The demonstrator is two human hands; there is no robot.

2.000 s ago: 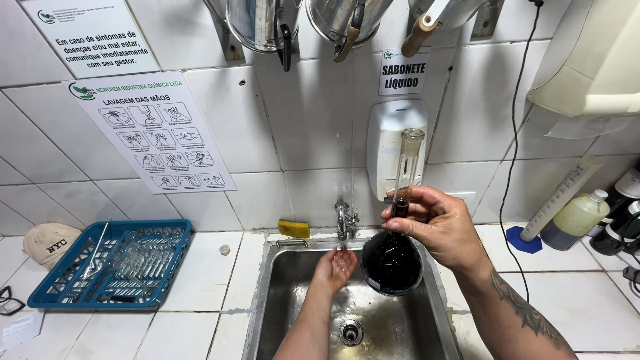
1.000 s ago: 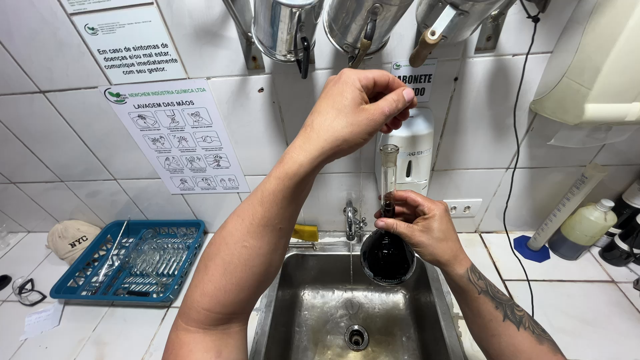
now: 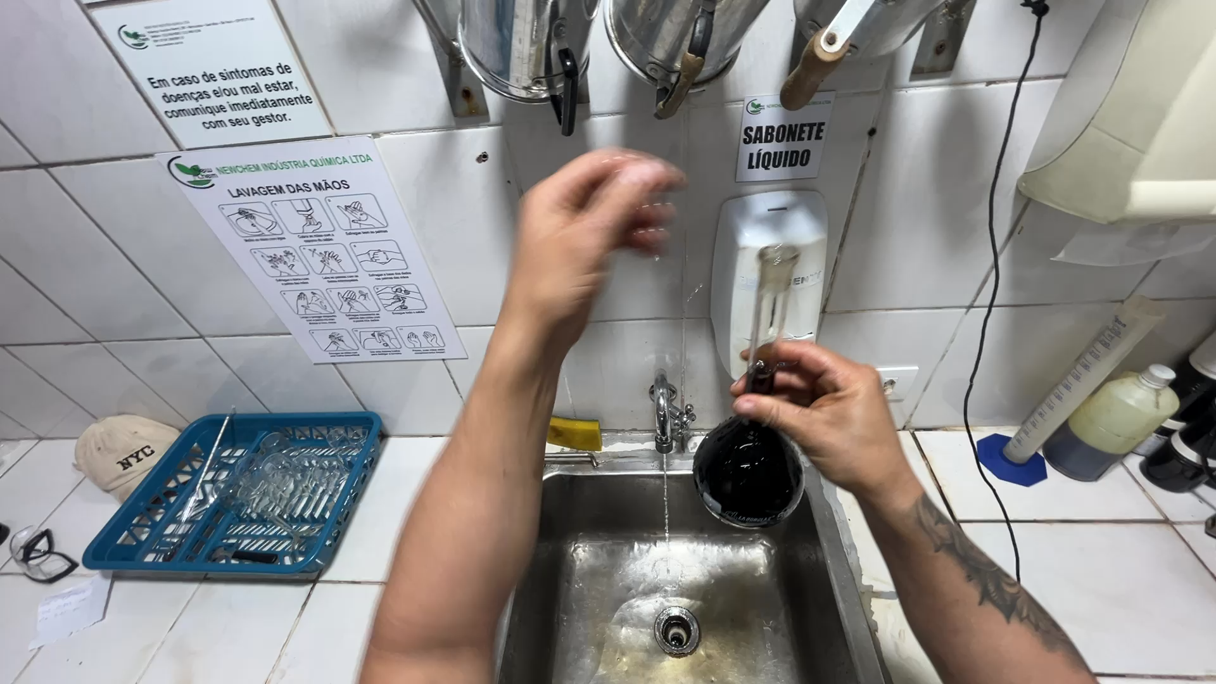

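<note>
My right hand (image 3: 817, 404) grips the neck of a glass volumetric flask (image 3: 749, 475), whose round bulb is full of dark liquid. The flask is upright over the right side of the steel sink (image 3: 579, 560), its neck top in front of the white soap dispenser (image 3: 727, 285). My left hand (image 3: 608, 214), wet and blurred, is raised to the left of the flask neck with curled fingers; whether anything small is in it cannot be told. A thin stream of water falls from the chrome tap (image 3: 663, 408) into the sink, left of the bulb.
A blue rack (image 3: 109, 532) with glassware stands left, by a beige cap (image 3: 123, 451) and glasses (image 3: 40, 559). A yellow sponge (image 3: 574, 434) lies behind the sink. At right are a graduated cylinder (image 3: 1083, 380), a bottle (image 3: 1111, 423) and a hanging cable (image 3: 993, 275). Metal jugs (image 3: 527, 47) hang above.
My left hand was low by the tap two seconds ago, then above the flask's neck; now it is left of the neck. My right hand still holds the flask.
</note>
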